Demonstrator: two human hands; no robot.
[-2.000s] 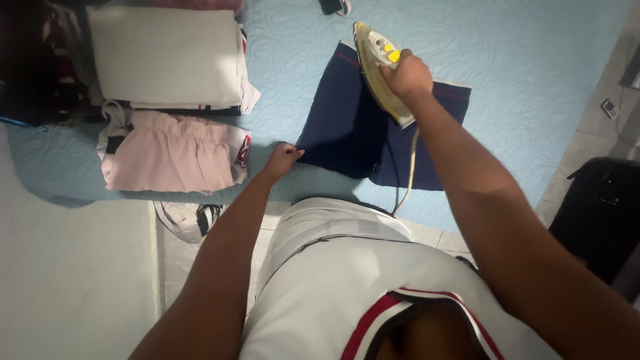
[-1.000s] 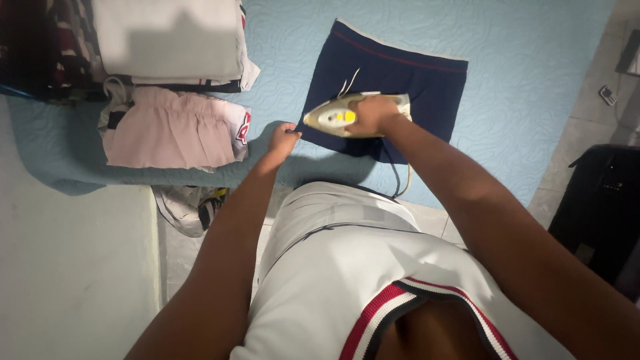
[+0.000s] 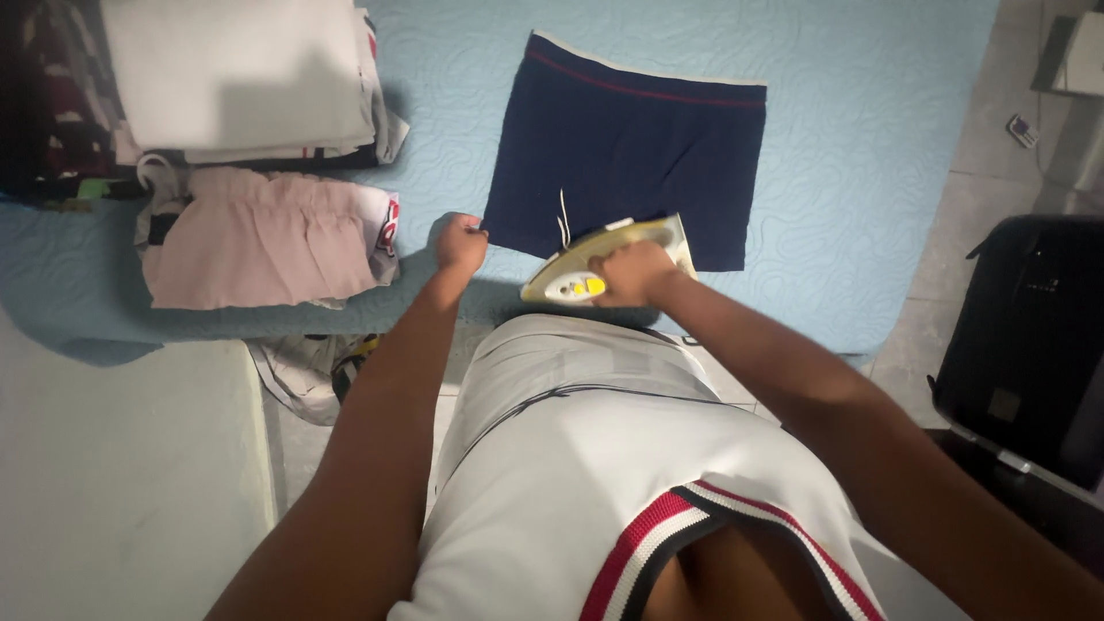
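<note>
Navy blue shorts (image 3: pixel 638 155) with a red stitched line and a pale waistband edge lie spread on a light blue quilted bedspread (image 3: pixel 448 103). My left hand (image 3: pixel 463 245) pinches the lower left corner of the shorts between thumb and fingers. My right hand (image 3: pixel 636 274) is closed around the handle of a clothes iron (image 3: pixel 573 286) with yellow buttons. The iron lies over the lower edge of the shorts, at the near edge of the bed, with its tip pointing left. Pale drawstring ends (image 3: pixel 563 220) show just above it. The soleplate is hidden.
Folded pink clothing (image 3: pixel 259 246) and a stack of folded pale clothes (image 3: pixel 233 78) lie on the left of the bed. A black suitcase (image 3: pixel 1026 345) stands at the right. A small handheld device (image 3: pixel 1023 131) rests on the tiled floor. A pale panel (image 3: pixel 129 448) is at lower left.
The iron in my right hand has moved from the upper part of the shorts toward the near edge, and its tip has turned left. My left hand has stayed at the shorts' lower left corner.
</note>
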